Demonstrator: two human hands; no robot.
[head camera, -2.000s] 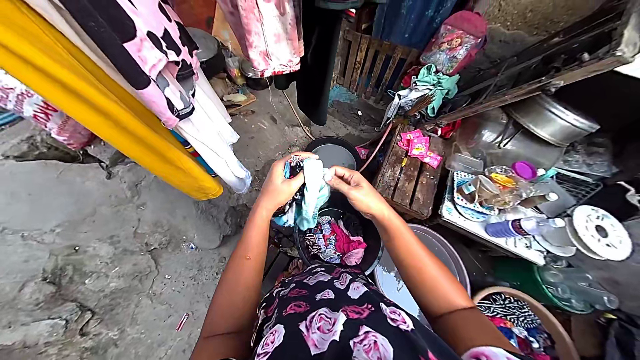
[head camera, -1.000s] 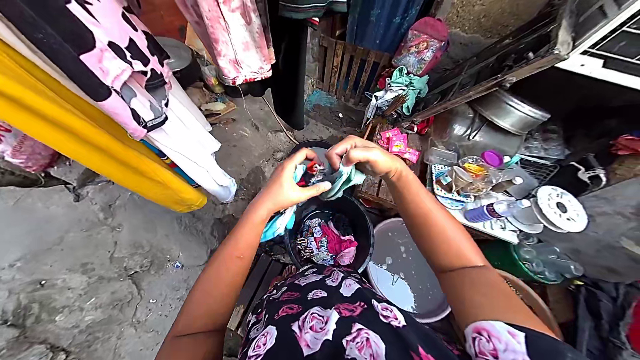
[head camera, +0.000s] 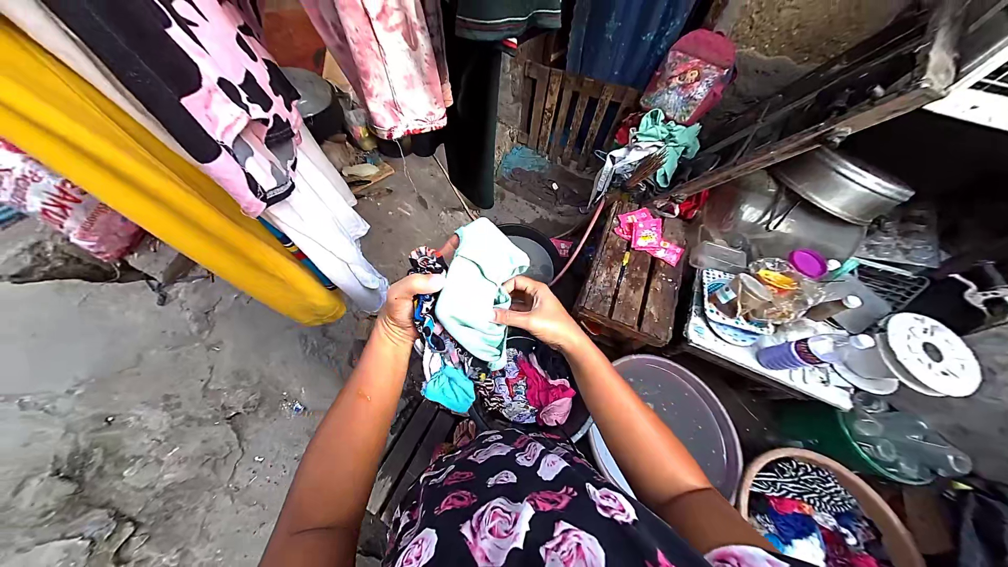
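My left hand (head camera: 405, 305) grips a bunch of small garments, among them a dark patterned cloth (head camera: 427, 303) and a turquoise cloth (head camera: 449, 387) that hangs below. A pale mint-green cloth (head camera: 478, 287) lies over the bunch, and my right hand (head camera: 542, 313) pinches its right edge between thumb and fingers. Beneath my hands stands a dark tub holding a crimson cloth (head camera: 545, 390) and patterned clothes (head camera: 508, 391). Another dark basin (head camera: 529, 250) with greyish contents sits just beyond them, partly hidden by the cloth.
Hanging laundry, including a yellow cloth (head camera: 157, 197), fills the left. A wooden stool (head camera: 634, 291) bears pink sachets (head camera: 647, 234). At right are a dish-laden table (head camera: 803, 382), a wide basin of water (head camera: 669, 409) and a tub of clothes (head camera: 819, 504). Cracked concrete (head camera: 157, 409) lies at left.
The mint-green cloth, bunched between my hands one second ago, is now spread over the bunch in my left hand. My right hand has shifted from its top to its right edge.
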